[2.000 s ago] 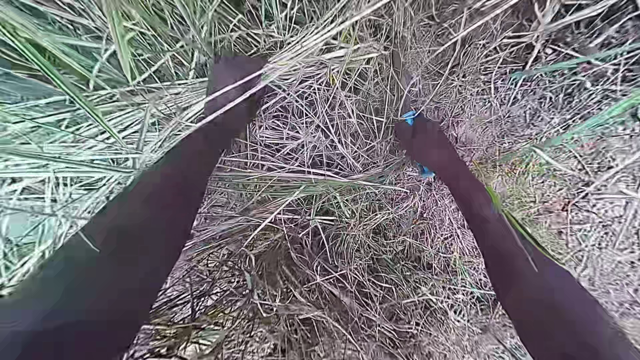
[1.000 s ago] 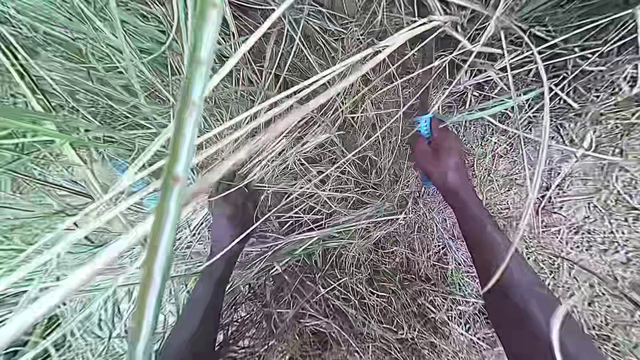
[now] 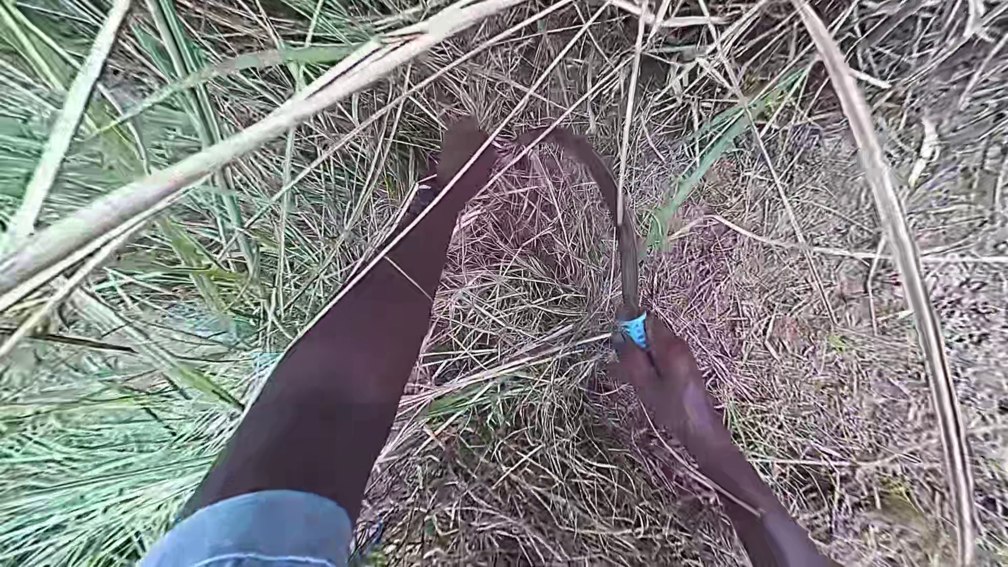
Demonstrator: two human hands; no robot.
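Note:
My right hand [image 3: 657, 358] is closed round the blue handle [image 3: 634, 331] of a sickle, right of centre. The sickle's dark curved blade [image 3: 606, 181] rises from the fist and bends left, its tip end close to my left hand [image 3: 465, 150]. That hand is in the upper middle, among dry grass stalks [image 3: 409, 134]; its fingers are blurred and partly hidden, so what it grips cannot be told. Several long pale stalks cross in front of my left forearm.
Thick dry stems [image 3: 276, 118] slant across the upper left, close to the camera. Another long stem [image 3: 906, 252] hangs down the right side. Green grass [image 3: 71, 465] stands at the left, and cut-looking dry straw [image 3: 504, 472] covers the ground below.
My left hand has moved up and forward from its place a second ago, nearer the sickle's blade. The curved blade now shows plainly. A thick green stem at the left is no longer in front.

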